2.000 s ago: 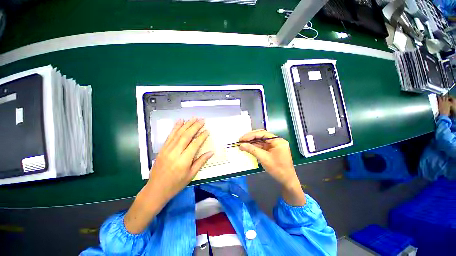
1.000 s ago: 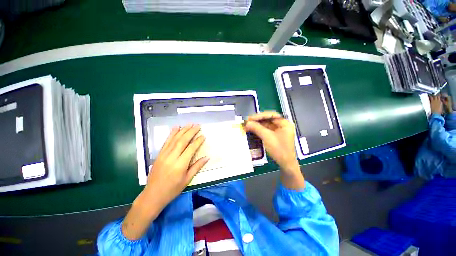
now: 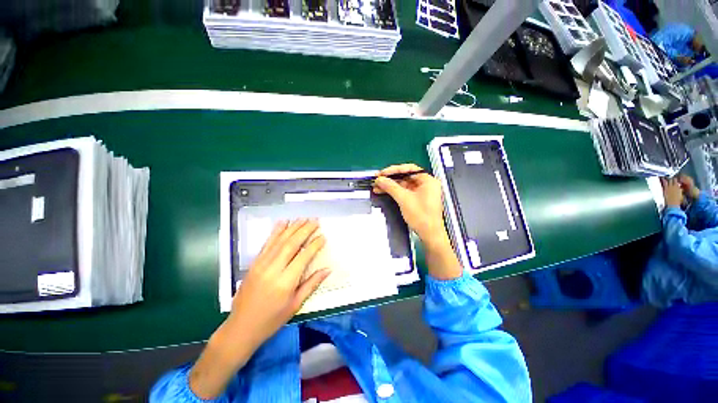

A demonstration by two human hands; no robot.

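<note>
A dark tablet back cover (image 3: 315, 189) lies in a white tray (image 3: 225, 236) in front of me. A pale adhesive sheet (image 3: 354, 256) lies over its lower part. My left hand (image 3: 279, 264) rests flat on the sheet, fingers slightly spread, and grips nothing. My right hand (image 3: 417, 203) holds thin dark tweezers (image 3: 405, 174) with the tip at the cover's upper right edge. Whether a small piece is at the tip is too small to tell.
A tall stack of covers (image 3: 118, 228) stands at the left. A lower slanted stack (image 3: 482, 205) is at the right. Behind are a white bench strip (image 3: 197, 100), a metal post (image 3: 472, 59) and stacked trays (image 3: 303, 35). Another person's blue sleeve (image 3: 689, 236) shows far right.
My right hand has moved up and away from the sheet with the tweezers to the cover's upper right edge. My left hand stays on the sheet. The camera view has tilted up, showing more trays behind.
</note>
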